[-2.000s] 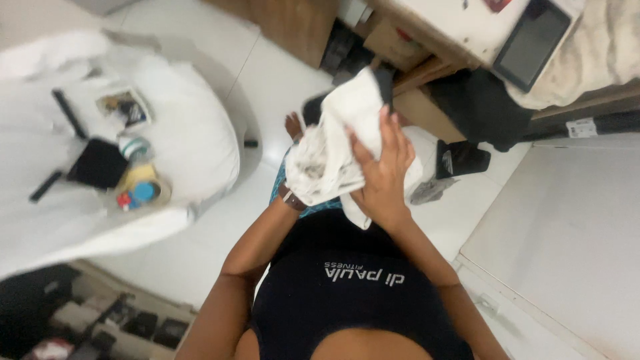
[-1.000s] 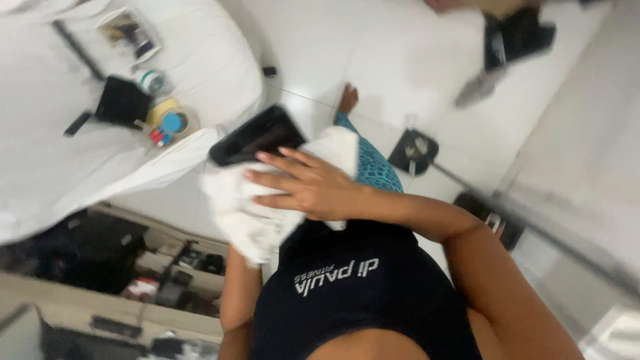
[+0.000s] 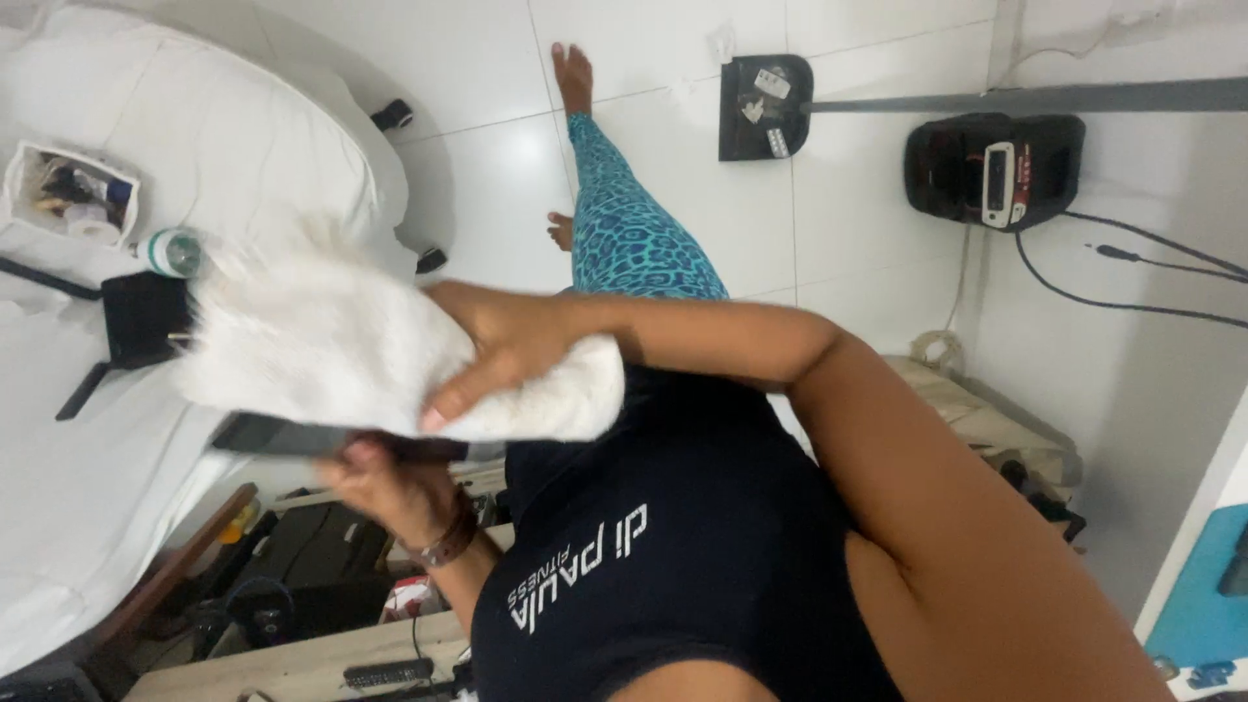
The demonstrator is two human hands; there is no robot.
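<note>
A fluffy white cloth [image 3: 322, 341] is bunched in my right hand [image 3: 517, 341], whose thumb and palm press it from above. Just under the cloth, my left hand [image 3: 400, 492] grips a flat, dark, rectangular object [image 3: 283, 436], blurred by motion; part of it is hidden by the cloth, and its exact kind cannot be told. The cloth touches or overlaps the upper edge of this dark object. A brown bracelet is on my left wrist.
To the left, a white-covered surface [image 3: 88, 468] bears a white basket [image 3: 127, 229], a bottle [image 3: 174, 252] and a black box [image 3: 146, 317]. A black dustpan [image 3: 765, 107] with scraps lies on the floor beside a black device [image 3: 994, 171] with cables. Crowded shelves stand below.
The view has turned strongly. The dark object showed beyond the cloth one second ago; now it shows below the cloth, with my left hand visible on it.
</note>
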